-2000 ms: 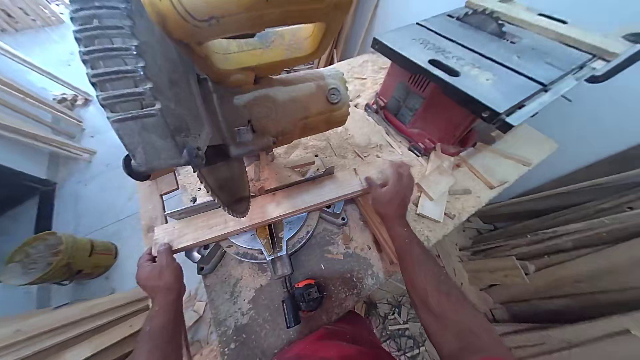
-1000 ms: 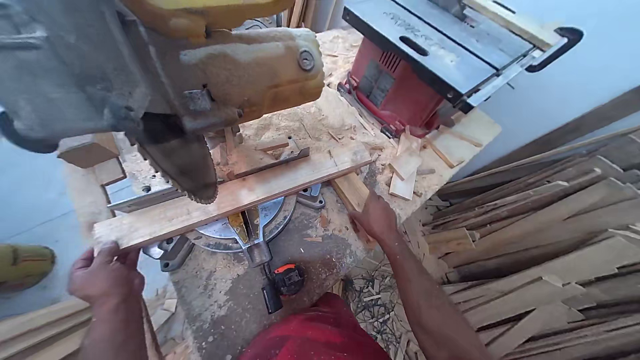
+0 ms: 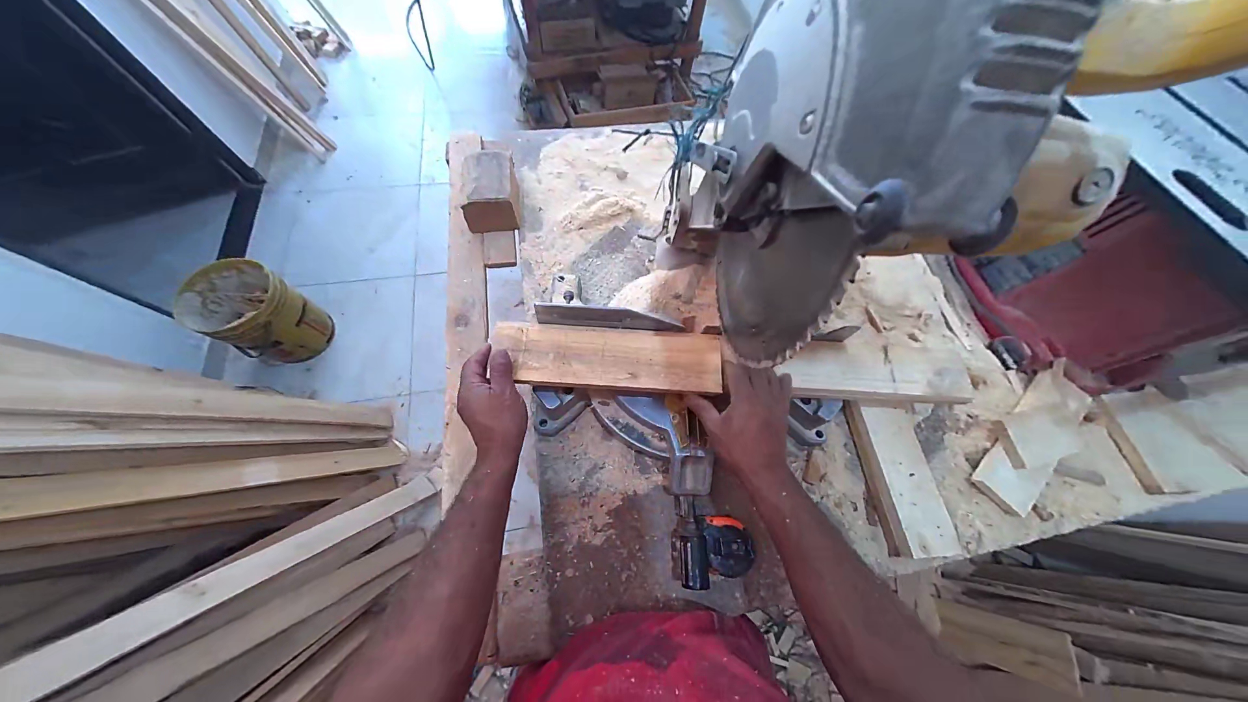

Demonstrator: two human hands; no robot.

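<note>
A short wooden board (image 3: 614, 359) lies across the base of a miter saw (image 3: 780, 283), against the metal fence (image 3: 609, 316). My left hand (image 3: 490, 398) grips the board's left end, thumb on top. Under the raised toothed blade, my right hand (image 3: 746, 414) is at the board's right end, its thumb near the front edge and its fingertips partly hidden beside the blade. A paler board (image 3: 877, 375) continues to the right of that hand. The saw's front handle (image 3: 690, 561) points toward me.
A tape measure (image 3: 728, 546) lies beside the handle. Sawdust and offcuts cover the workbench (image 3: 604, 526), and a red table saw (image 3: 1121, 263) stands at right. Stacked planks (image 3: 195, 468) lie at left, near a yellow bucket (image 3: 253, 310). A wood block (image 3: 490, 190) sits at the back left.
The view has swung left. My right hand has moved from the right part of the work to beside the blade. A shorter board and a paler one now show where one long board lay.
</note>
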